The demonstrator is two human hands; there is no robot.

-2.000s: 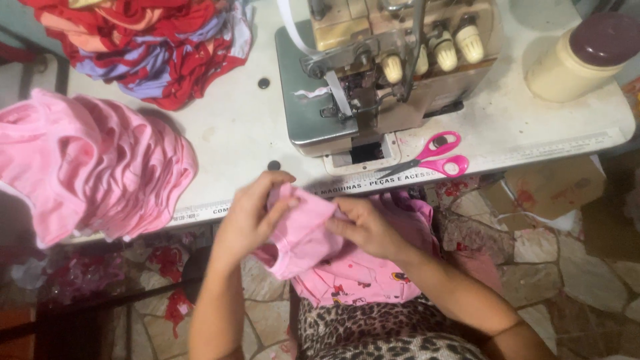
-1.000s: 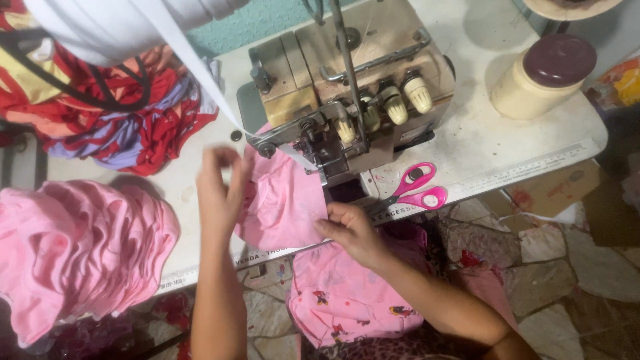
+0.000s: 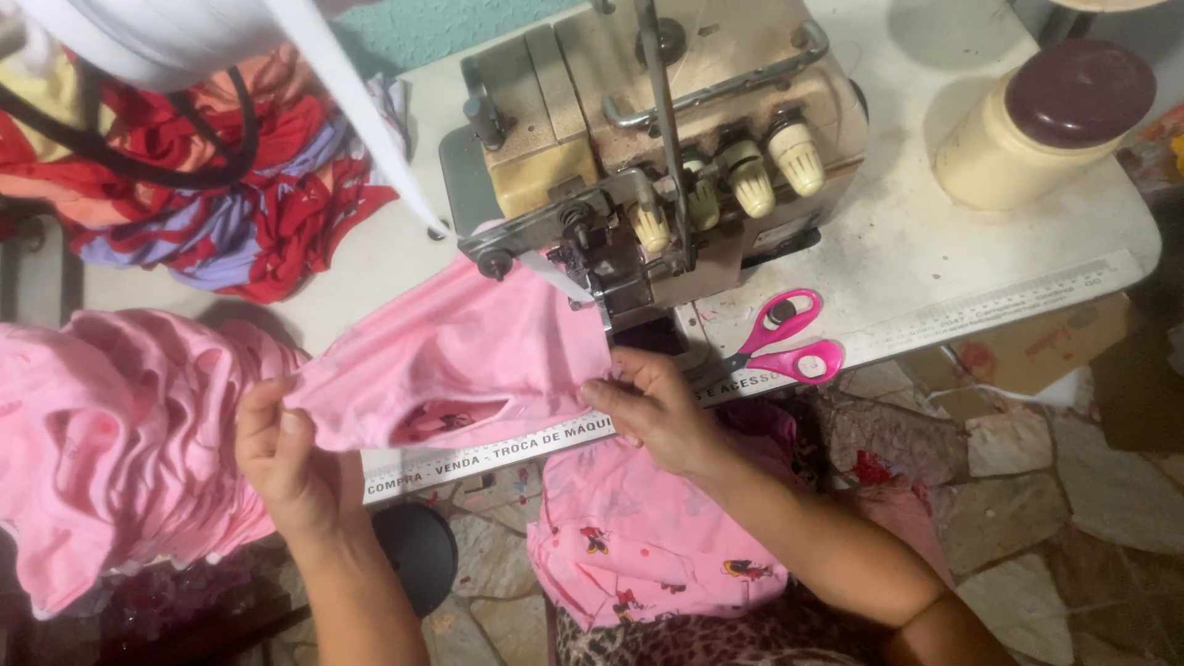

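Observation:
A pink fabric garment piece (image 3: 462, 342) lies stretched across the table's front edge, its far edge at the presser foot area of an overlock sewing machine (image 3: 647, 139). My left hand (image 3: 291, 453) pinches its left end between thumb and fingers. With my right hand (image 3: 647, 402) I grip its near right corner, just in front of the machine. White elastic tape (image 3: 356, 120) runs down from a large roll to the machine's needle area. Pink-handled scissors (image 3: 786, 342) lie right of my right hand. Printed pink fabric (image 3: 657, 536) rests on my lap.
A stack of pink pieces (image 3: 139, 444) stands at the left table edge. Behind it are red, lilac and orange fabrics (image 3: 277, 203). A cream jar with a dark lid (image 3: 1036, 129) stands at the right. A ruler strip (image 3: 1017, 296) runs along the front edge.
Two seconds ago both hands held the pink piece over my lap; now it lies at the machine. Since one second ago, my left hand has moved nearer the table's front edge and holds the piece's left end.

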